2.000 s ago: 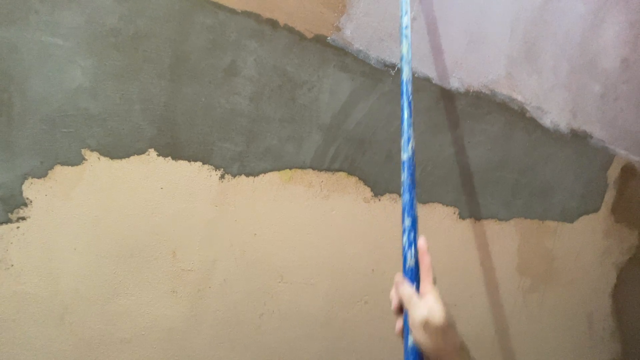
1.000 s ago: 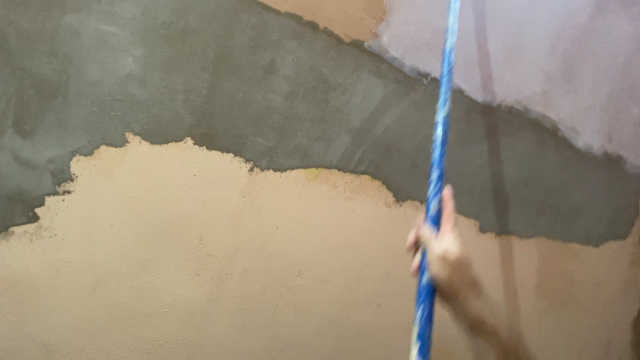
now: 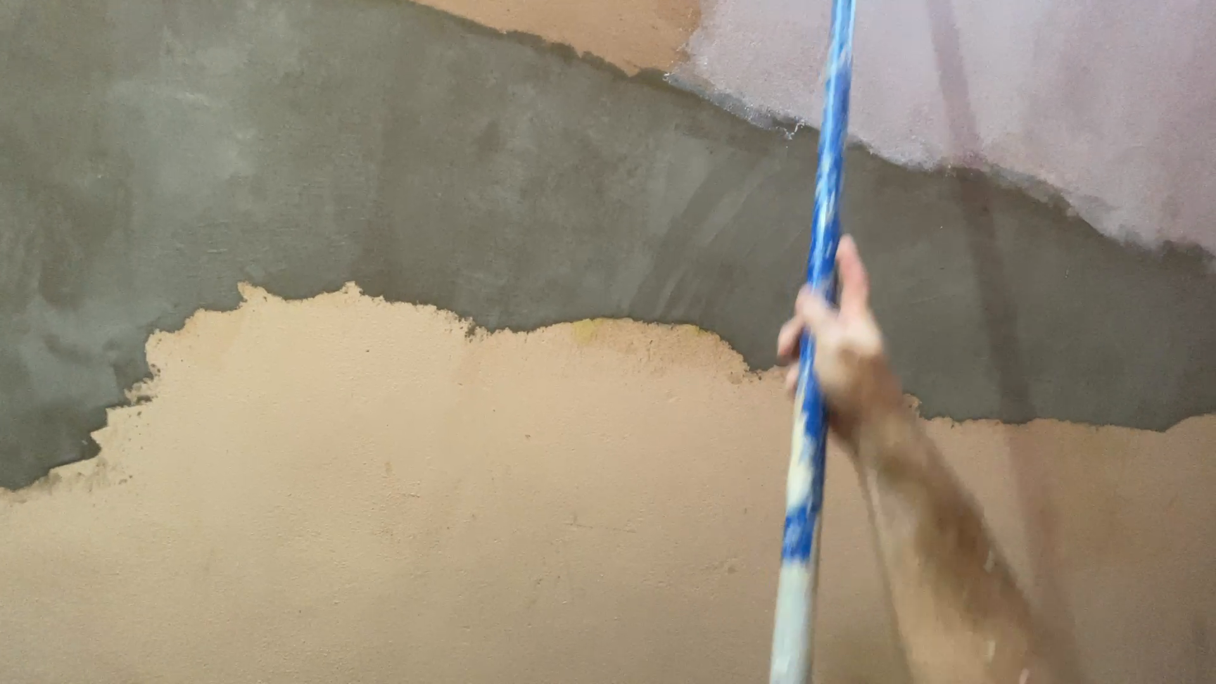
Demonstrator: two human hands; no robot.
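Note:
A long pole (image 3: 826, 190), blue with pale paint smears and a whitish lower part, runs nearly upright through the right half of the view. Both its ends lie outside the frame. My right hand (image 3: 841, 356) is closed around its middle, with one digit pointing up beside it and fingertips showing at its left. The forearm comes in from the lower right. My left hand is out of view. Behind the pole is a wall with a broad dark grey band (image 3: 532, 199) that looks like damp plaster.
Smooth tan plaster (image 3: 427, 513) covers the lower wall below the grey band's ragged edge. A pale pinkish area (image 3: 1045, 104) lies at the upper right, beside a small orange-brown patch (image 3: 589, 24). A narrow shadow slants down the wall right of the pole.
My right hand has moved up relative to the wall with the pole in its grip, from over the tan plaster to the grey band's lower edge. More of the forearm and the pole's whitish lower part now show.

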